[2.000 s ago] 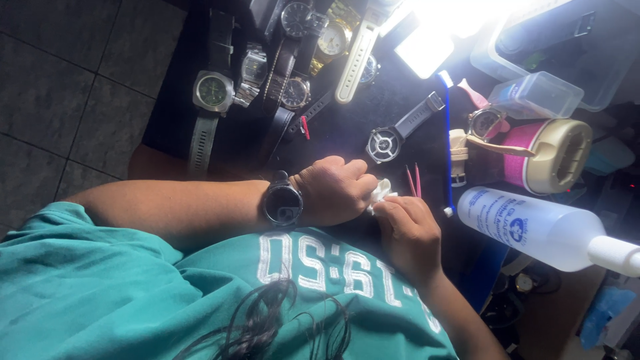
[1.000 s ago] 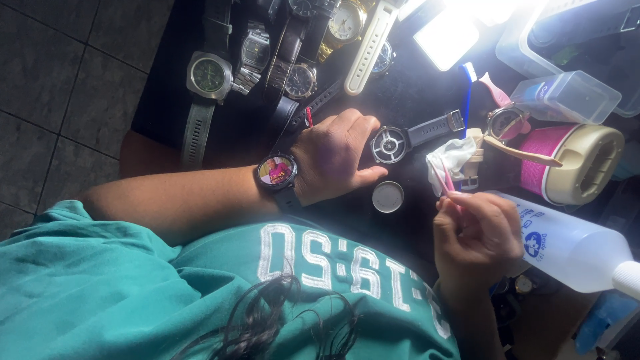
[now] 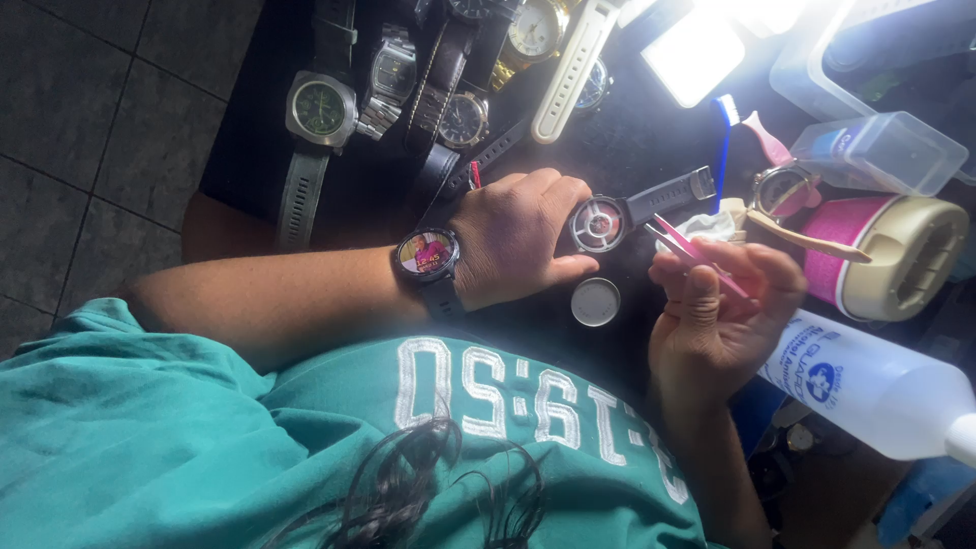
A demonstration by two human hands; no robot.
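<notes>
My left hand (image 3: 511, 236), with a smartwatch (image 3: 428, 255) on its wrist, has its forefinger and thumb at the left side of a round wristwatch case (image 3: 598, 223). The case shows a spoked metal ring; its black strap (image 3: 671, 194) runs up to the right. Pink tweezers (image 3: 705, 261) are in my right hand (image 3: 720, 305), their tips parted and pointing up-left, close to the strap. A crumpled white cloth or tissue (image 3: 698, 229) lies behind them. Below the case is a round metal disc (image 3: 595, 302), perhaps a case back.
Several wristwatches (image 3: 322, 109) lie at the upper left. A blue toothbrush (image 3: 723, 152), a clear plastic box (image 3: 881, 155), a watch with a pink strap (image 3: 783, 189), a pink-and-beige container (image 3: 907, 259) and an alcohol bottle (image 3: 869, 389) stand or lie at the right. A bright lamp glares above.
My hands, together over the white cloth two seconds ago, are now apart. The cloth lies further right, and the disc has come into view. My left hand has moved to the watch case.
</notes>
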